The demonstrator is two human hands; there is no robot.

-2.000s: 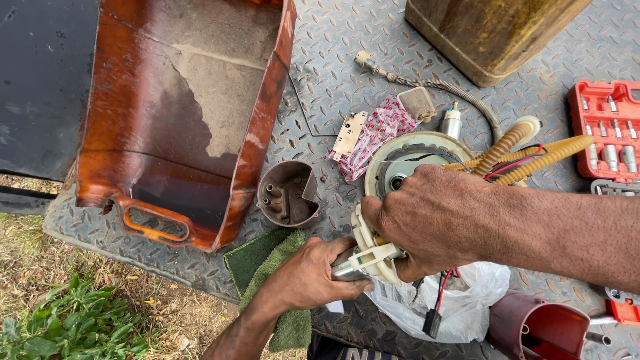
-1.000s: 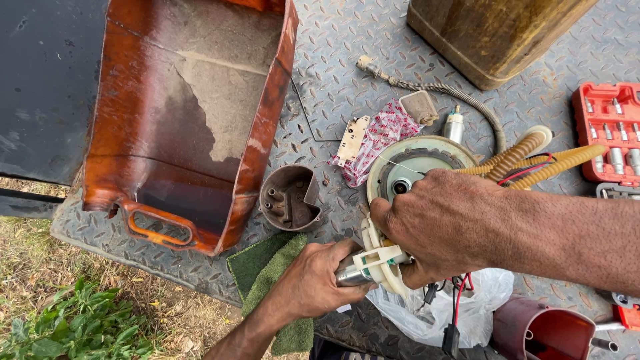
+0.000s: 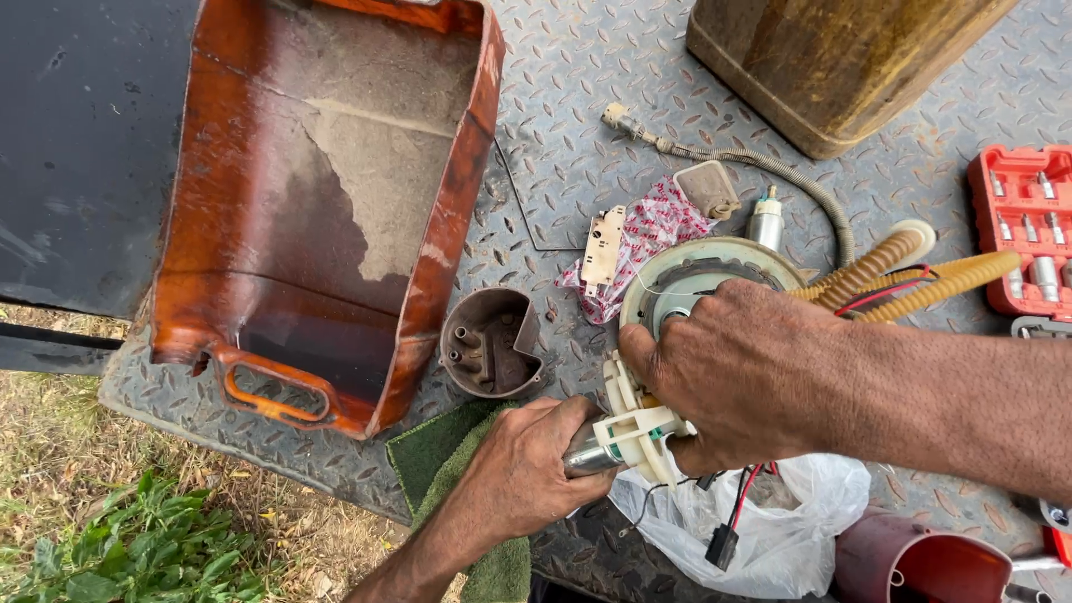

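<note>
My left hand (image 3: pixel 536 469) grips the silver metal cylinder of a fuel pump (image 3: pixel 590 454), whose other end sits in a white plastic bracket (image 3: pixel 641 425). My right hand (image 3: pixel 745 377) is closed on the bracket side of the round pump assembly, its fingertips partly hidden. Behind that hand lies the round flange (image 3: pixel 712 255), with yellow corrugated hoses (image 3: pixel 942 285) running to the right. Red and black wires with a black connector (image 3: pixel 722 546) hang below. A second metal pump (image 3: pixel 765 219) stands beyond the flange. Left of my hands is a brown plastic cup (image 3: pixel 492 342).
A cut-open orange jerrycan (image 3: pixel 435 276) holding dark liquid lies at left. A green cloth (image 3: pixel 502 569) is under my left forearm. Around the assembly are a clear plastic bag (image 3: pixel 804 536), a dark red housing (image 3: pixel 888 544), a braided hose (image 3: pixel 779 167), a brown container (image 3: pixel 804 75) and a red socket set (image 3: pixel 997 243).
The black connector and wires hang further to the right than in the earliest frame. Both hands keep hold of the pump and its assembly.
</note>
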